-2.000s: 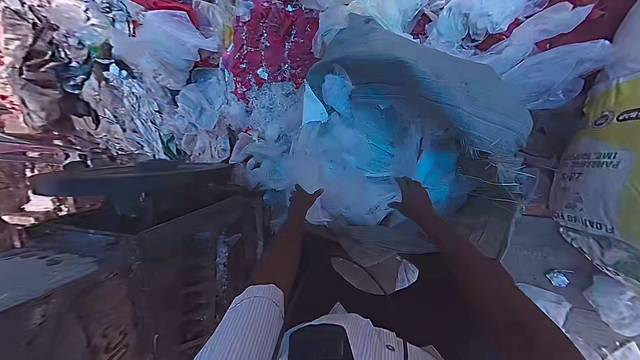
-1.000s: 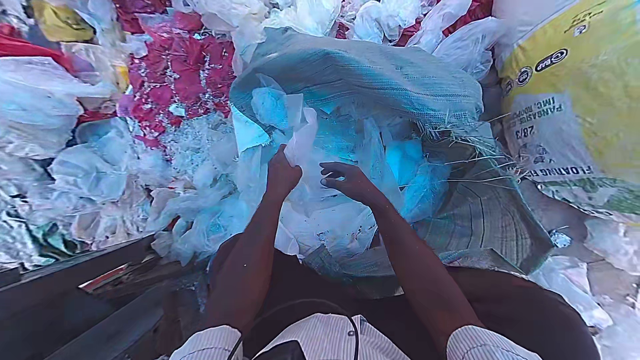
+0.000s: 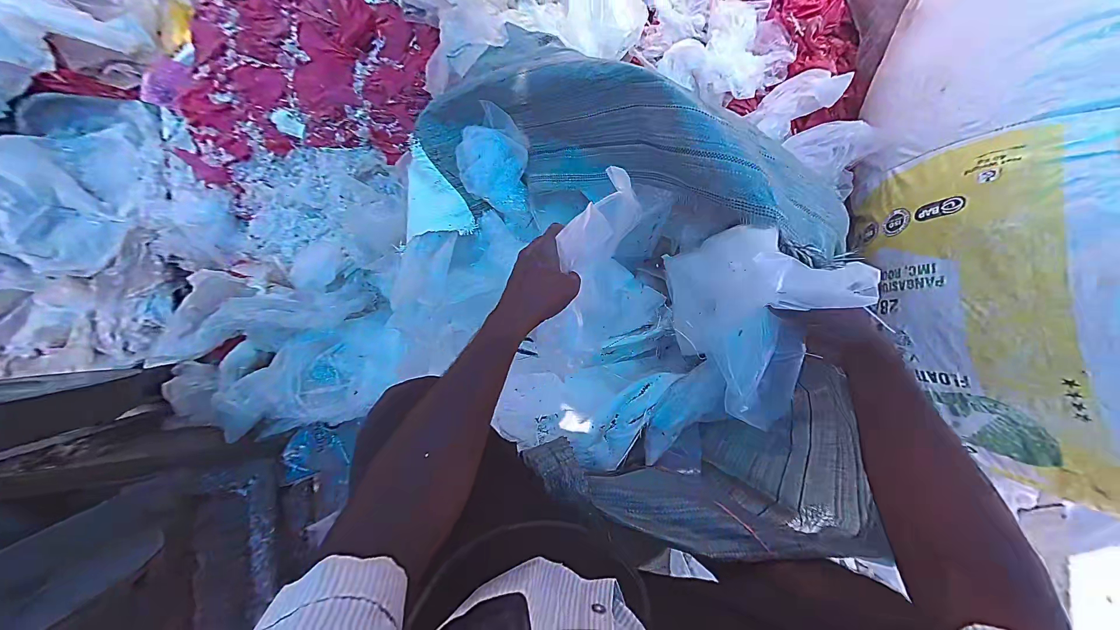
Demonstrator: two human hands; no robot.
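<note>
A grey woven sack lies with its mouth wide, full of clear and whitish plastic film. Over the middle of the mouth, my left hand is closed on a piece of white plastic film that sticks up past the fingers. At the sack's right edge, my right hand is at a white plastic bag, which drapes over and partly hides the fingers. This bag hangs down into the sack mouth.
Loose plastic film is heaped left of the sack, with a bale of red plastic behind. A large printed yellow and white sack stands at the right. Dark beams, their material unclear, are at the lower left.
My right hand has moved right, from the middle of the sack mouth to its right edge, where the white bag now shows at it. My left hand stays over the film.
</note>
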